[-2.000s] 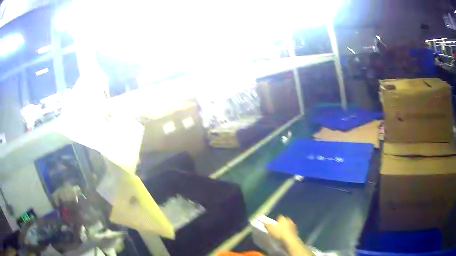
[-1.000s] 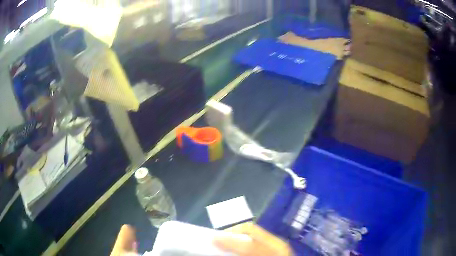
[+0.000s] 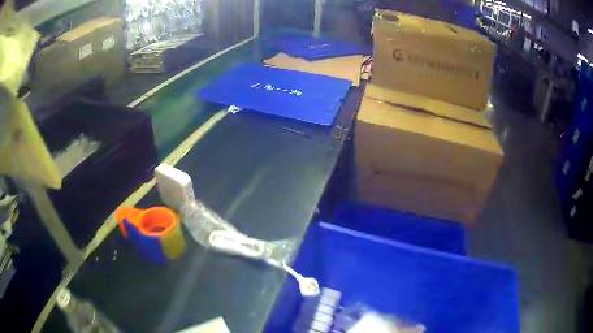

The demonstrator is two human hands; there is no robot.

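Observation:
A blurred white piece (image 3: 377,323) is at the bottom edge, over the blue bin (image 3: 416,260). A small skin-toned patch beside it may be part of my right hand, but it is too cut off to tell its grip. My left hand is not in view. White strips (image 3: 325,312) lie in the bin's near left corner. A white block (image 3: 174,185) with a bagged cable (image 3: 237,242) lies on the dark bench, its plug end over the bin's edge. A clear bottle (image 3: 84,316) with a white cap is cut off at lower left. A pale flat piece (image 3: 207,326) shows at the bottom.
An orange and blue tape holder (image 3: 156,237) stands beside the white block. A blue sheet (image 3: 279,92) lies at the bench's far end. Stacked cartons (image 3: 426,153) stand beyond the bin. A black box (image 3: 97,156) and yellowish hanging cards (image 3: 26,140) are at left.
The view has swung right and down, then further right. The hands and white piece seen in front of the bottle have left that place; a white piece now shows at the bin.

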